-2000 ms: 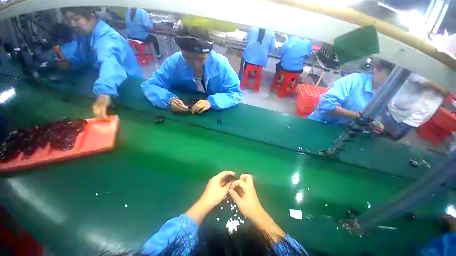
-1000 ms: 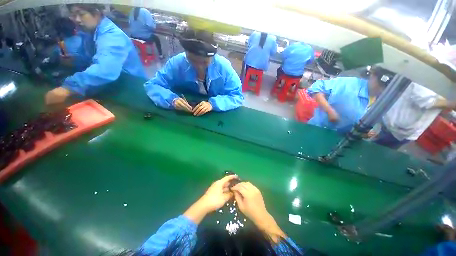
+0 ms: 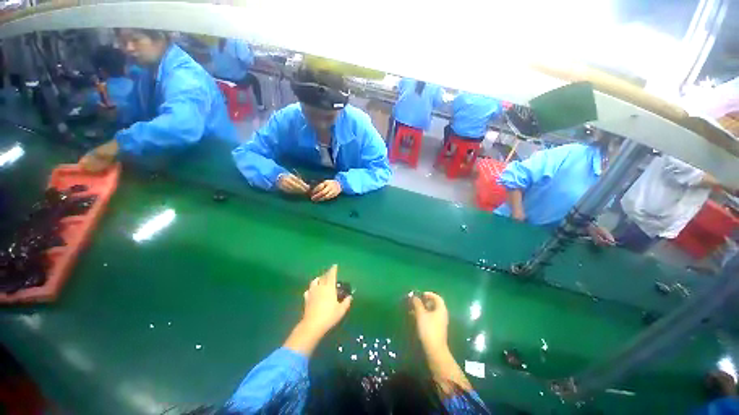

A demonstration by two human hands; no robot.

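My left hand (image 3: 322, 301) is over the green belt with a small dark unit (image 3: 344, 290) held at its fingers, index finger pointing forward. My right hand (image 3: 431, 314) is to the right, apart from the left, with a small dark piece (image 3: 418, 301) between thumb and fingertips. Tiny white pieces (image 3: 373, 353) lie loosely spread on the belt between my forearms. A plain white slip (image 3: 475, 370) lies right of my right wrist.
A salmon-red tray (image 3: 91, 212) with a heap of dark units is at the left, a person's hand (image 3: 99, 156) at its rim. Another person (image 3: 318, 146) works opposite. Dark units (image 3: 514, 358) and a slanting metal post (image 3: 648, 348) are at the right.
My hands were together at one dark unit and have moved apart. The red tray has moved left and turned. The white pieces look more spread out. Dark units at the right have shifted left.
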